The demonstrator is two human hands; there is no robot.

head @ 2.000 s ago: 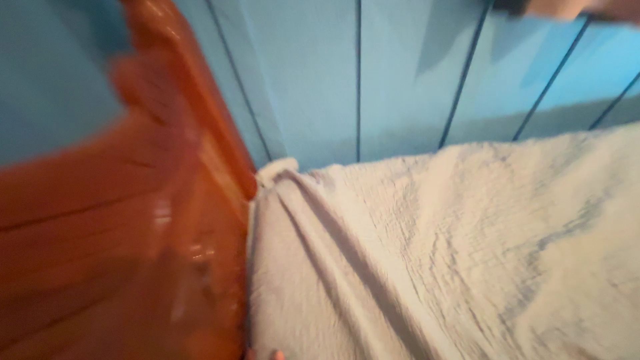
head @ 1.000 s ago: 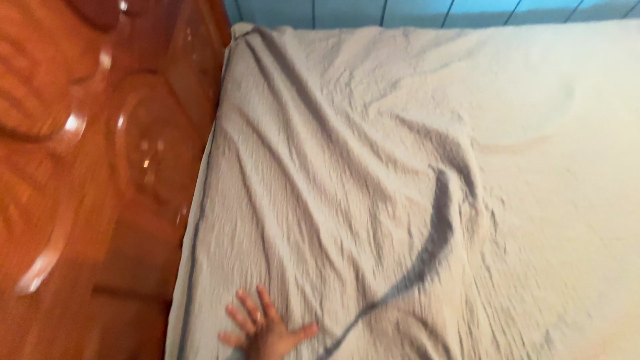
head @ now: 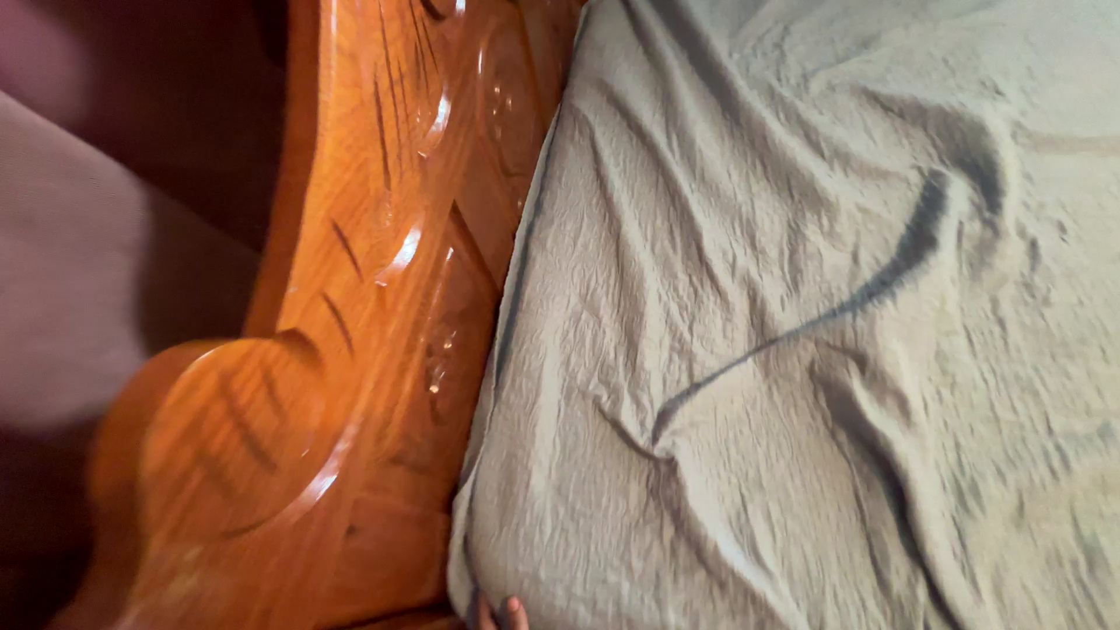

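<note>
A wrinkled light grey-beige sheet [head: 744,367] covers the mattress, with deep folds running across it. Two fingertips of my left hand [head: 503,612] show at the bottom edge of the view, against the sheet at the mattress's near corner, beside the headboard. The rest of that hand is out of frame, so whether it grips the cloth cannot be told. My right hand is out of view.
A glossy carved wooden headboard [head: 350,350] stands along the left side of the mattress, its scrolled end towards me. Beyond it on the left are a dark area and a pale, blurred surface [head: 70,262].
The view has swung from the far corner by the blue plank wall to the near corner. My left hand, spread on the sheet a second ago, now shows only fingertips at the mattress corner.
</note>
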